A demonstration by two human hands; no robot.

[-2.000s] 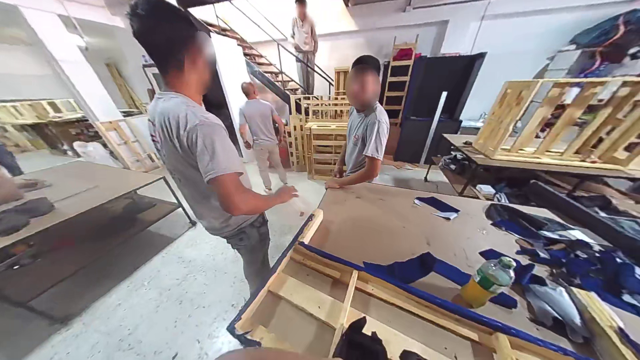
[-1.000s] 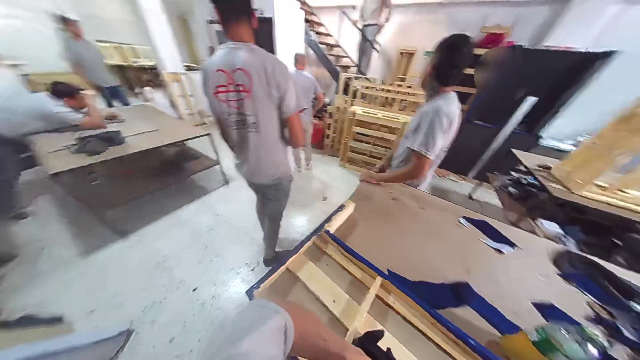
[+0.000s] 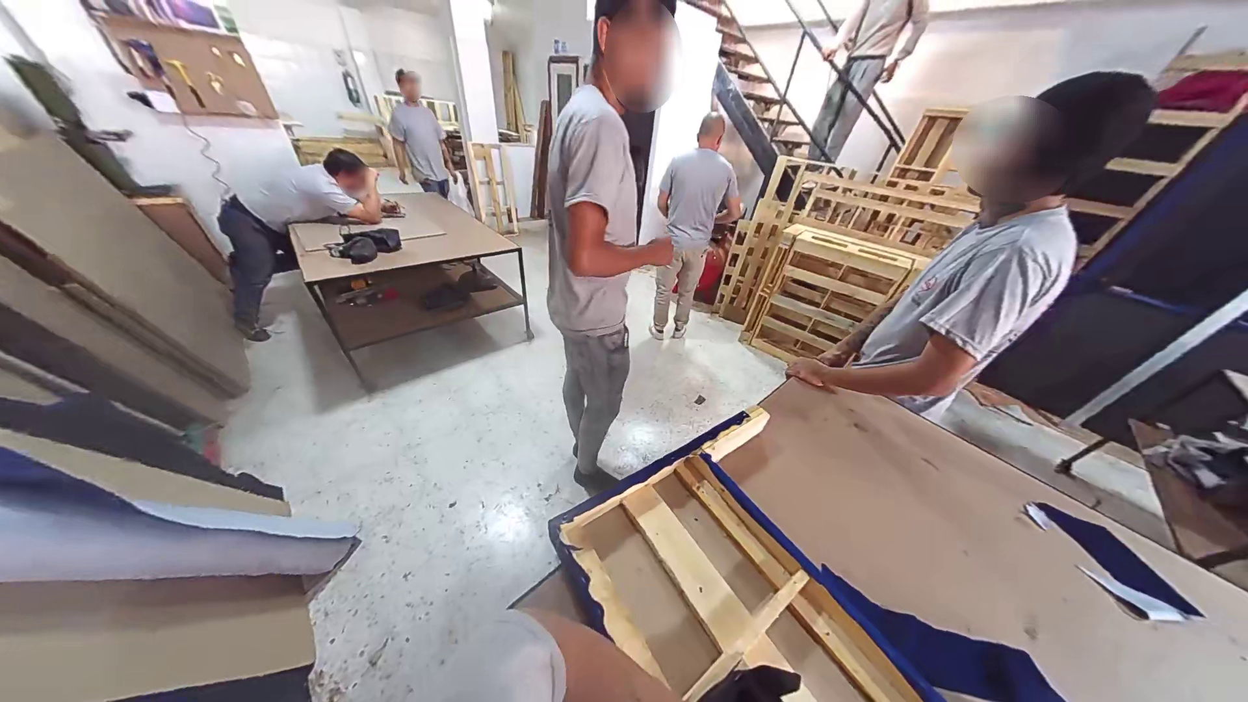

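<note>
Neither of my hands shows; a bare upper arm and grey sleeve enter at the bottom edge, and the rest of that arm is cut off. Beside it lies a wooden frame [image 3: 682, 565] edged with dark blue fabric, on a brown worktable [image 3: 907, 487]. A black item [image 3: 751, 685] sits on the frame's slats at the bottom edge. Blue fabric [image 3: 936, 648] spreads along the frame's right side, and a blue and white offcut [image 3: 1121, 561] lies farther right on the table.
A person [image 3: 595, 214] stands past the frame's far corner. Another [image 3: 975, 283] rests their hands on the table's far edge. Several others are farther back. Slatted wooden frames [image 3: 829, 283] stand behind, a second table [image 3: 419, 224] stands left, and fabric-topped boards [image 3: 175, 546] fill the lower left.
The view has swung left. The person beyond the frame had their back to me one second ago and now shows from the side. The bottle seen on the table earlier is out of view.
</note>
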